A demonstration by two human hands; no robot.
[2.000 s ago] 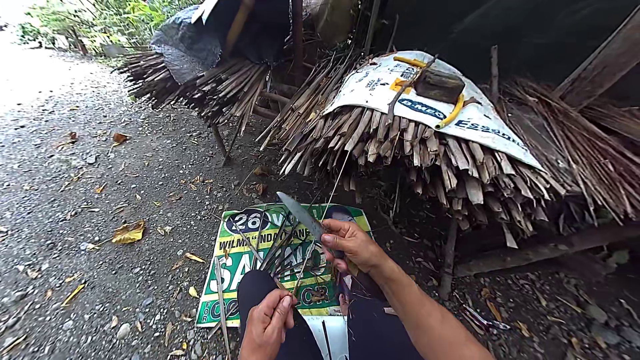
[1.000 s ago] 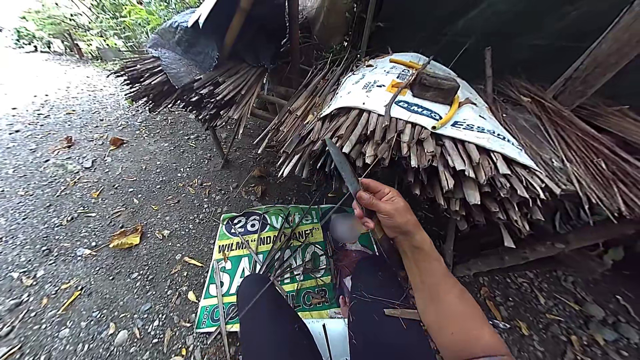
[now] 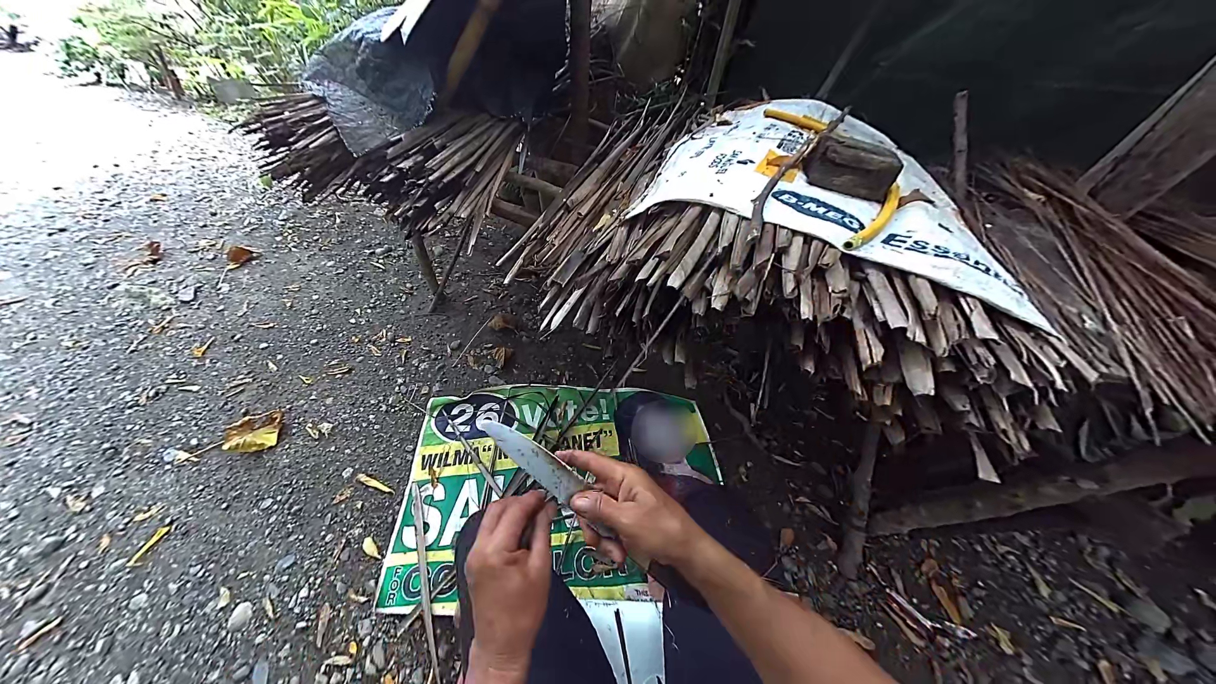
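My right hand [image 3: 632, 508] grips a long-bladed knife [image 3: 534, 461], its blade slanting up and left over a printed tarpaulin [image 3: 446, 532]. Close beside it, my left hand [image 3: 513, 560] has its fingers curled at thin dark strips [image 3: 489, 465], near the knife's lower part. How firmly the left fingers hold the strips cannot be told. More thin strips lie across the tarpaulin between and beyond my knees. A pale flat strip [image 3: 423, 579] rests along the tarpaulin's left side.
A stack of dried palm-like strips [image 3: 712, 256] on a wooden frame stands ahead, covered by a white printed sack [image 3: 722, 161] with a wood block [image 3: 850, 166] on it. Another bundle [image 3: 446, 171] lies farther left. Gravel ground [image 3: 190, 361] with fallen leaves spreads left.
The knife has come down from its raised position a second ago, and its blade now points farther left. My left hand, out of view then, is back beside the right hand.
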